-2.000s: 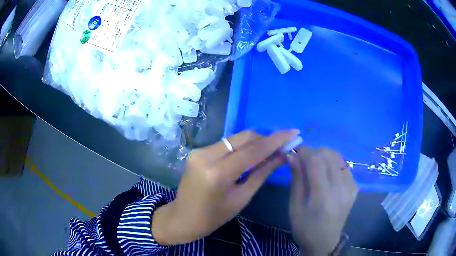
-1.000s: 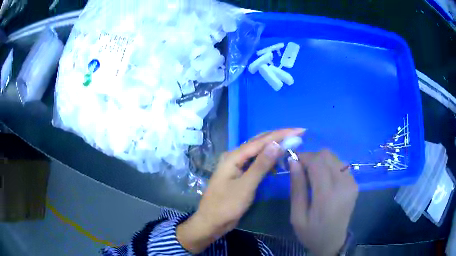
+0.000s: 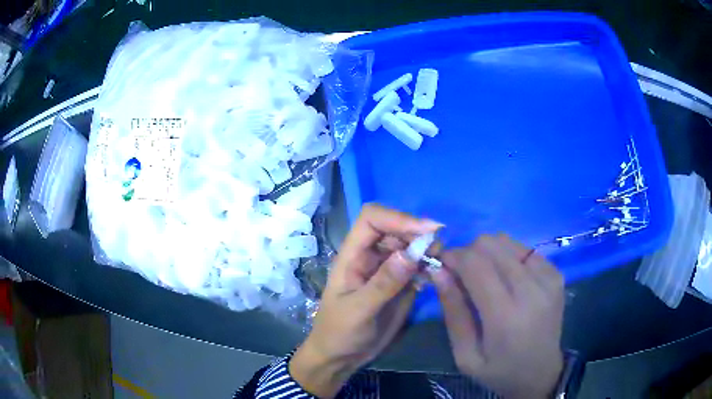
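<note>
My left hand (image 3: 363,284) pinches a small white plastic housing (image 3: 420,245) between thumb and forefinger, over the near left edge of the blue tray (image 3: 507,171). My right hand (image 3: 500,304) is just right of it, its fingertips closed on a small silvery-white stem (image 3: 431,263) at the housing's lower end. How far the stem sits in the housing is hidden. Several white housings (image 3: 402,128) lie in the tray's upper left. Several thin stems with small white collars (image 3: 621,206) lie in its near right corner.
A large clear bag of white housings (image 3: 203,171) stands left of the tray. Clear plastic packs lie at the far left (image 3: 58,175) and right of the tray (image 3: 678,234). A green belt (image 3: 234,9) runs behind. Cardboard (image 3: 74,351) stands below the worktop's edge.
The view has turned, so the tray and bag sit differently in the picture. Both hands stay together at the housing, which is now tilted more upright. The loose parts in the tray look unchanged.
</note>
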